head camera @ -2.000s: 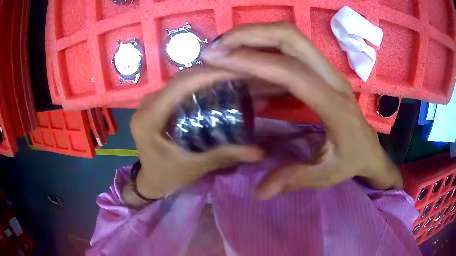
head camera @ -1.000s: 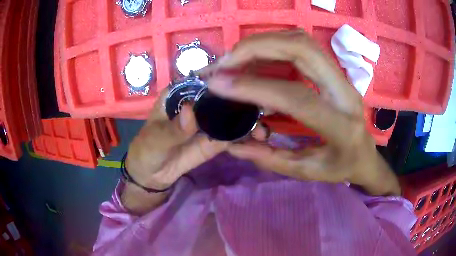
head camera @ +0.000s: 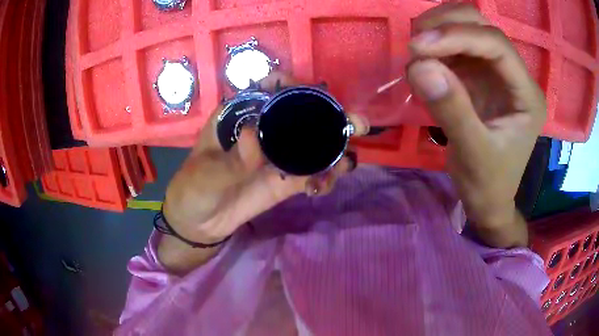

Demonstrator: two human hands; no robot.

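My left hand [head camera: 223,180] holds watch heads in front of my chest. The front watch head [head camera: 303,131] shows its black glossy glass, with a silver edge. Another watch head [head camera: 240,118] with a dark, marked face sits behind it, partly under my thumb. My right hand [head camera: 479,98] is raised to the right, thumb and fingertips together, pinching a thin clear film [head camera: 392,92] that shows as faint glints. Two watch heads, one at left [head camera: 175,86] and one nearer the middle [head camera: 247,65], lie with bright whitish faces up in tray pockets.
The red-orange compartment tray [head camera: 205,39] spans the top of the view. Another watch head [head camera: 170,3] is cut by the top edge. Stacked trays stand at left [head camera: 20,98], and a tray with many watch heads is at lower right [head camera: 570,262]. White papers [head camera: 581,164] lie at the right edge.
My right hand has moved from the held watch heads up and to the right, with clear film now at its fingertips. The front watch head's dark glass is uncovered. The white cloth is now hidden.
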